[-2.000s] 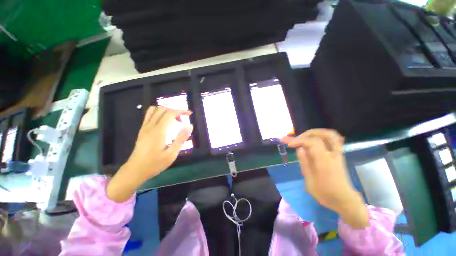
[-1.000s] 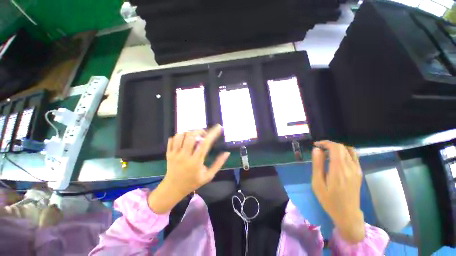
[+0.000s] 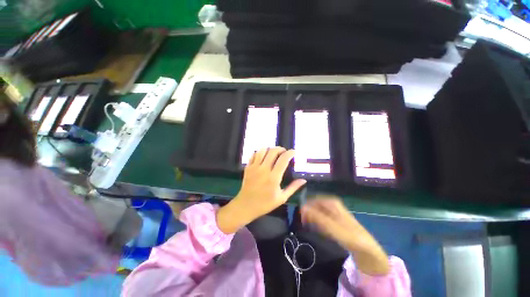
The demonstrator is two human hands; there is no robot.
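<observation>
A long black foam tray [image 3: 290, 87] holds three lit phones: a left phone [image 3: 261, 130], a middle phone [image 3: 312, 142] and a right phone [image 3: 372, 145]. Its leftmost slot holds no phone. My left hand [image 3: 264, 183] is open, palm down, over the tray's near edge, its fingertips by the lower ends of the left and middle phones. My right hand [image 3: 337, 223] is blurred, just in front of the tray below the middle phone. A small dark piece shows at its fingertips; whether it is held is unclear.
Black stacked trays [image 3: 337, 40] stand behind, another black stack [image 3: 476, 127] at right. A white power strip [image 3: 136, 133] with plugs lies left. Another phone tray [image 3: 96, 96] and a person's sleeve [image 3: 58, 220] are further left. A looped white cord [image 3: 299, 255] hangs below.
The tray appears further right in view. My right hand has moved left from below the right phone to below the middle one. The connectors no longer show at the right and middle phones' lower edges.
</observation>
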